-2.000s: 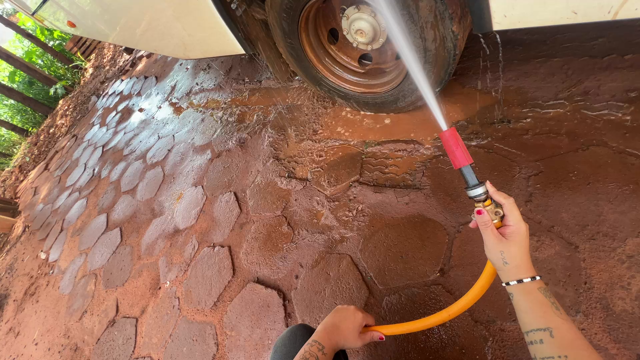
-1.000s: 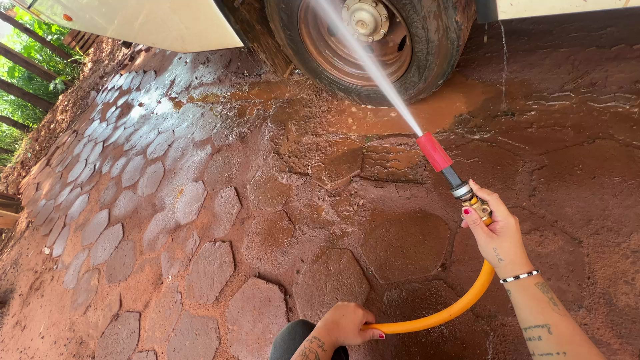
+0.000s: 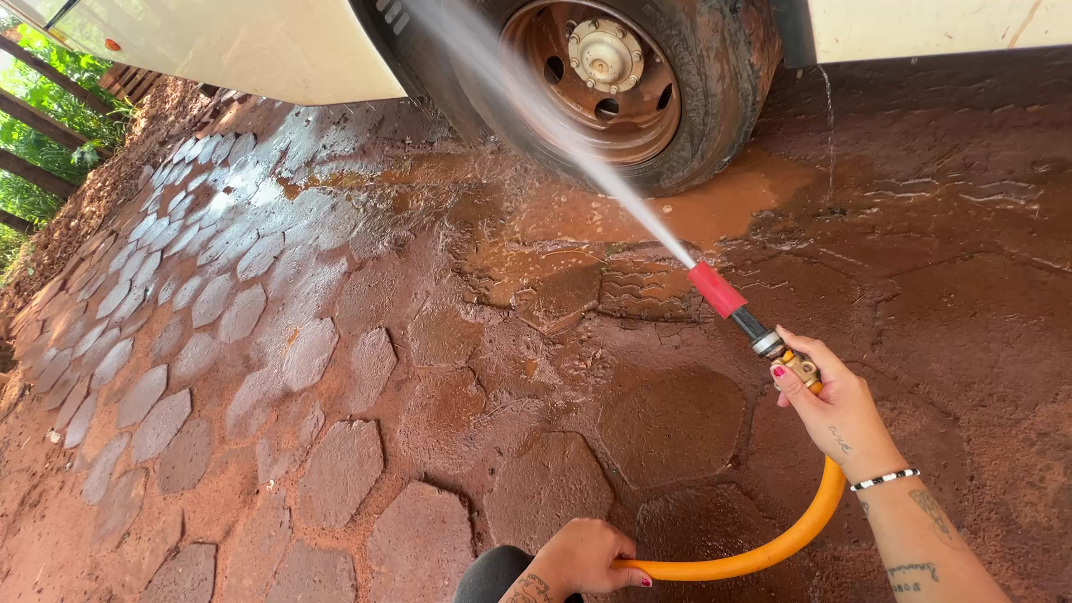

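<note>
My right hand (image 3: 829,394) grips the brass valve fitting (image 3: 796,367) behind a hose nozzle with a red sleeve (image 3: 717,290). A white jet of water (image 3: 636,205) leaves the nozzle toward the upper left, passing across the tyre (image 3: 720,92) of a large cream-coloured vehicle. The muddy wheel rim (image 3: 536,50) and its pale hub (image 3: 605,55) show beside the jet. At the bottom, my left hand (image 3: 586,555) is closed around the orange hose (image 3: 754,559), which curves up to the fitting under my right hand.
Wet hexagonal paving stones (image 3: 342,473) with red mud cover the ground. A muddy puddle (image 3: 670,209) lies at the tyre. Cream body panels (image 3: 251,50) overhang at the top; water drips below the right one. Wooden posts (image 3: 42,121) and green plants stand at the far left.
My right hand and the nozzle have moved left, and the nozzle has tilted further left. The jet has swung left across the wheel. My left hand remains on the hose.
</note>
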